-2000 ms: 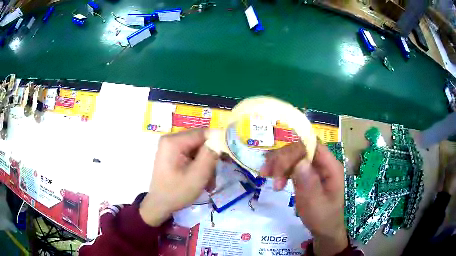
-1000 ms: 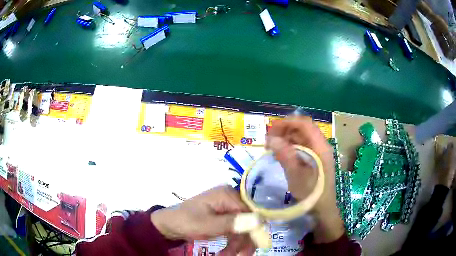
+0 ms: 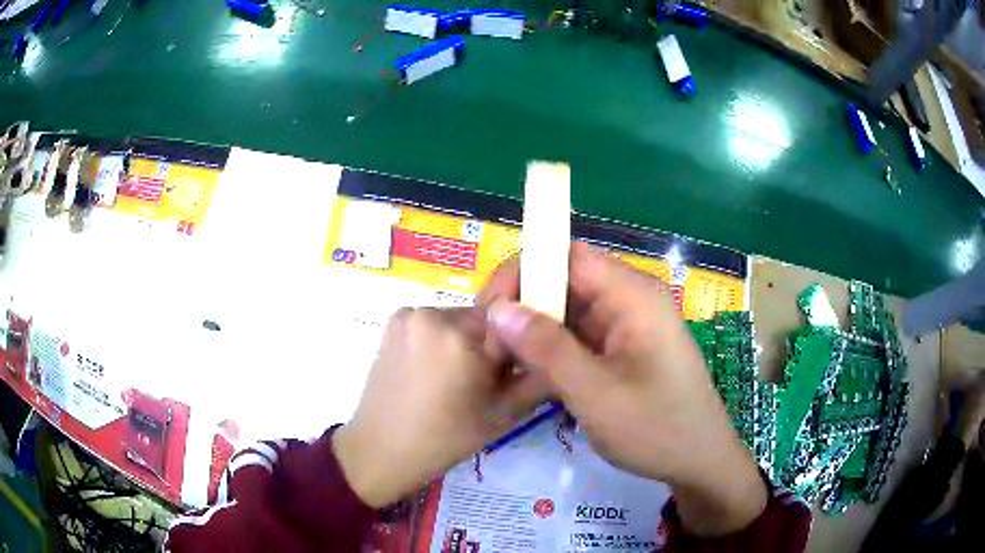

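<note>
The cream masking tape roll (image 3: 547,232) is seen edge-on and stands upright between my hands. My right hand (image 3: 632,373) is closed on it, with the thumb and fingers on its lower part. My left hand (image 3: 437,383) is bent against my right fingers; its fingertips are hidden, so I cannot tell what they hold. Part of a blue battery pack (image 3: 523,428) shows on the sheet just below my hands, mostly covered by them.
A green belt (image 3: 432,135) runs across the back, with several blue and white battery packs (image 3: 432,61) on it. Green circuit board panels (image 3: 837,400) are heaped at the right on brown board. A person's arm (image 3: 918,481) is at the right edge. Beige pieces (image 3: 67,184) stand at the far left.
The tape roll has turned from ring-on to edge-on and moved up. My left hand has come up beside my right hand. The packs on the belt appear farther right in the view.
</note>
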